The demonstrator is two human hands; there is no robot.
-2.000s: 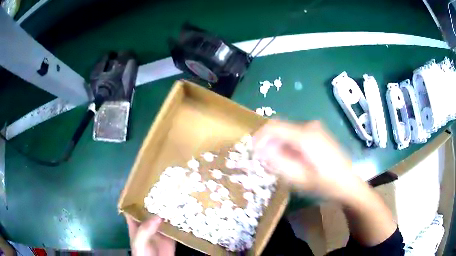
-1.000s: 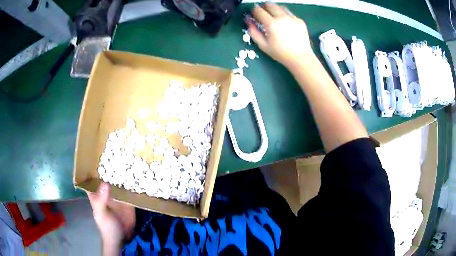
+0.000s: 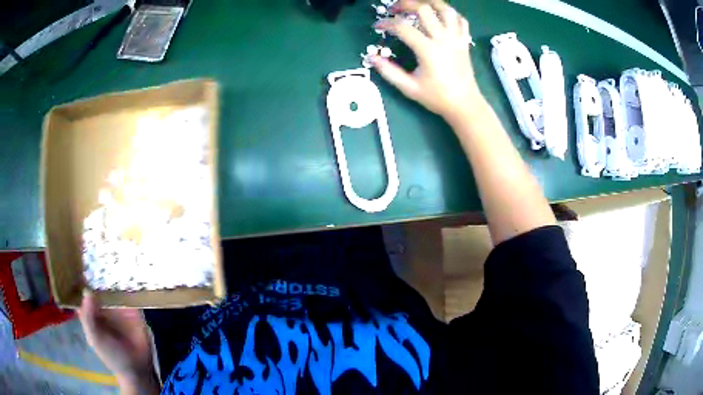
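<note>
My left hand (image 3: 116,339) grips the near edge of a shallow cardboard box (image 3: 139,298), which holds a heap of small white plastic pieces (image 3: 154,251). The box is at the left, over the bench's front edge. My right hand (image 3: 435,58) is palm down at the top centre, fingers spread over a few loose white pieces (image 3: 378,54) on the green bench; whether it pinches one is hidden. A white loop-shaped housing (image 3: 391,173) lies flat just below these pieces, its disc end away from me and its slot end nearer.
Two white housings (image 3: 553,108) lie at the right, beside a tight row of housings (image 3: 655,123). A large carton (image 3: 667,254) with white parts is at the lower right. A metal plate fixture (image 3: 150,32) is at the upper left. A red stool (image 3: 23,297) is at the lower left.
The box has moved left, uncovering the whole loop housing. My right hand has gone from inside the box to the loose pieces on the bench.
</note>
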